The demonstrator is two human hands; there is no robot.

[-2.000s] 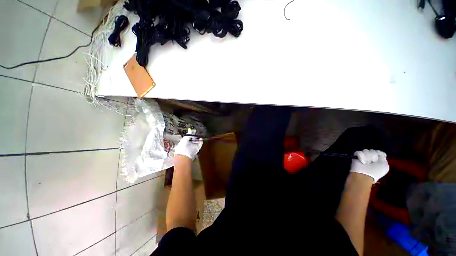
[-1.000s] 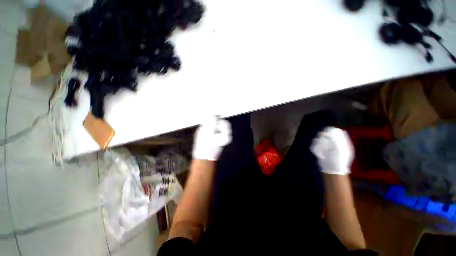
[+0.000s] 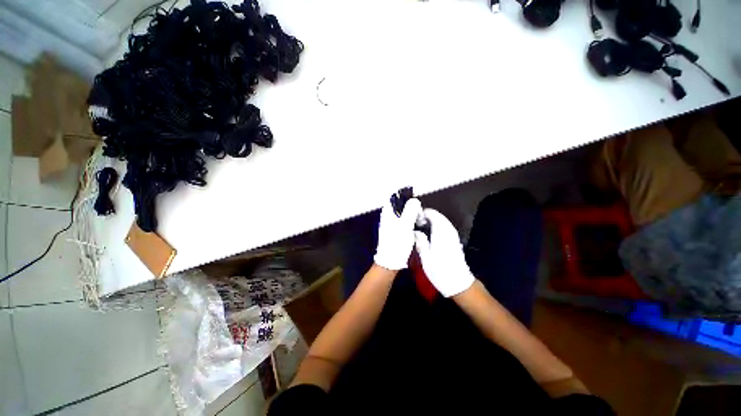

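A small black cable bundle (image 3: pixel 401 197) is held at the near edge of the white table (image 3: pixel 455 106). My left hand (image 3: pixel 396 236), in a white glove, is closed around it, and the looped end sticks out above the fingers. My right hand (image 3: pixel 443 250), also gloved, is against the left hand with its fingertips at the lower part of the bundle. A small dark part shows between the hands. The fingers hide most of the bundle, and I cannot tell exactly what the right fingers grip.
A large heap of black bundles (image 3: pixel 191 89) lies at the table's left, with a stray bundle (image 3: pixel 106 191) and a tan block (image 3: pixel 151 249) beside it. Black coils with plugs (image 3: pixel 642 55) lie at the far right. A person's leg (image 3: pixel 650 175) and a red stool (image 3: pixel 589 248) are at the right.
My hands were wide apart with dark cord in them and have come together over my lap by the table edge, with a compact black bundle now showing. The view has shifted toward the left heap.
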